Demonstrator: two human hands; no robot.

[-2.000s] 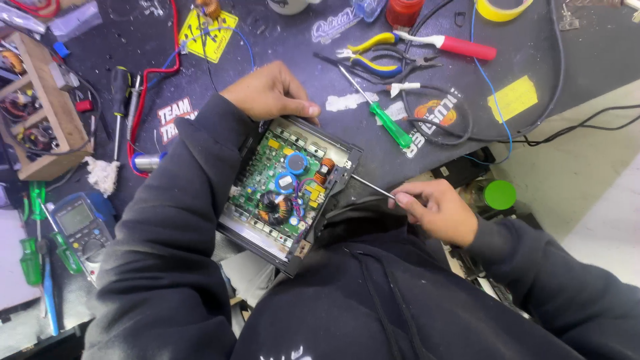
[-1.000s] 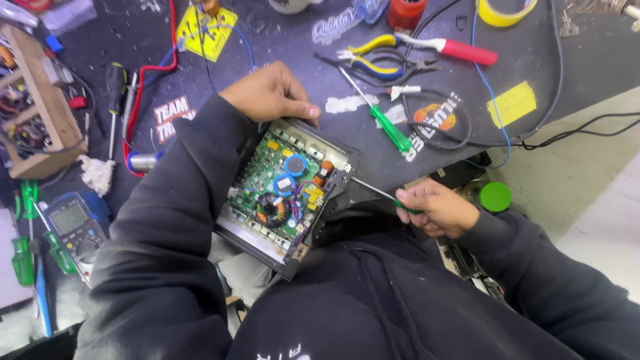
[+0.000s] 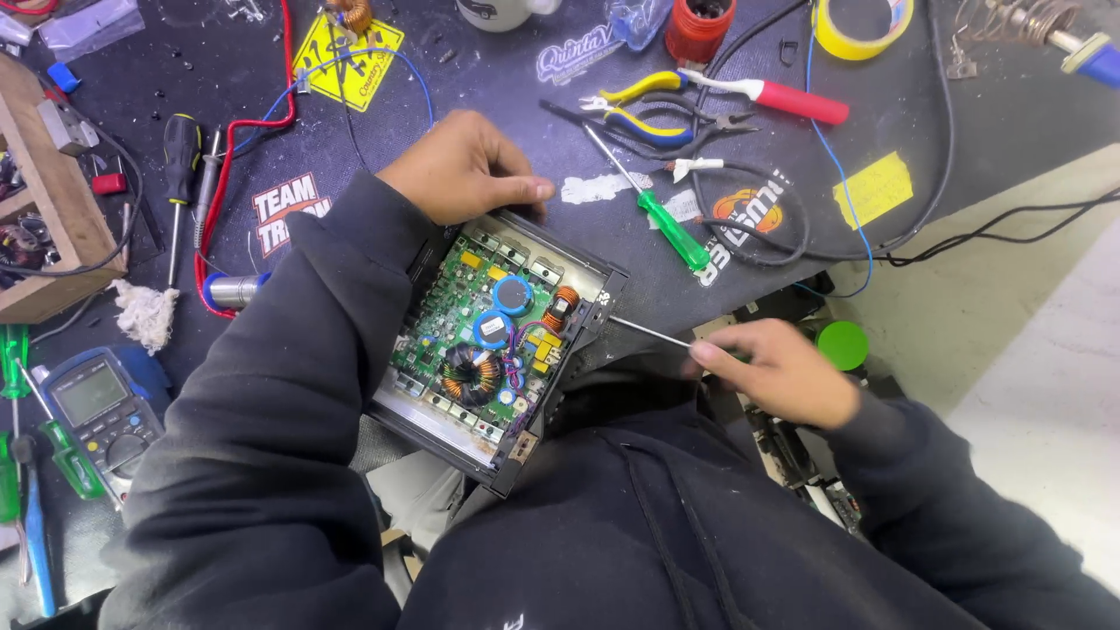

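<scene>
An opened amplifier-like device (image 3: 490, 350) with a green circuit board, blue-topped capacitors and wound copper coils lies tilted at the table's edge, against my body. At its far edge rests my left hand (image 3: 477, 171), thumb and fingers bent over the black metal housing; how firmly they grip is unclear. My right hand (image 3: 770, 363) is closed around the handle of a screwdriver (image 3: 652, 332), whose shaft points left with its tip at the housing's right end panel. The fingers hide most of that handle. A second screwdriver with a green handle (image 3: 674, 232) lies beyond the device.
Pliers (image 3: 652, 131), a red-handled tool (image 3: 801, 101), a mug (image 3: 499, 10) and yellow tape (image 3: 862, 26) lie at the back. On the left are a multimeter (image 3: 105, 411), a black-handled screwdriver (image 3: 182, 166) and a wooden box (image 3: 52, 219). Black cable (image 3: 941, 131) curves across the right side.
</scene>
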